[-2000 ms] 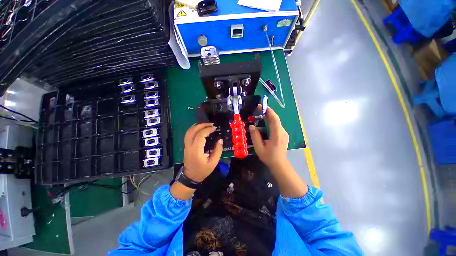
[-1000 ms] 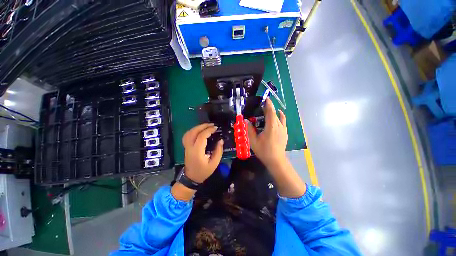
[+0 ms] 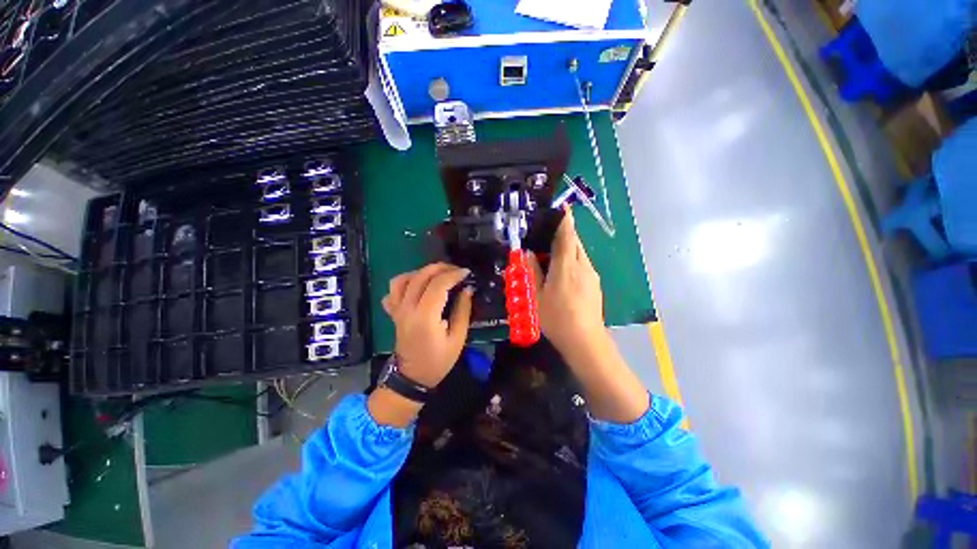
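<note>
The black press fixture stands on the green mat. Its red ribbed toggle handle points toward me, between my hands. My left hand rests at the fixture's left side with fingers curled at its base; whether it grips a part is hidden. My right hand is at the right side, its index finger stretched forward and its thumb side hidden behind the handle. A small dark and white piece lies just beyond that fingertip. No module can be made out inside the fixture.
A black compartment tray lies to the left, with silver-white modules in its right columns. Stacked black trays rise behind it. A blue equipment box and a finned metal block stand behind the fixture. A thin tube hangs right.
My right hand has turned and moved inward toward the handle, its index finger now straighter. The small dark and white piece has shifted beside its fingertip. My left hand has barely moved.
</note>
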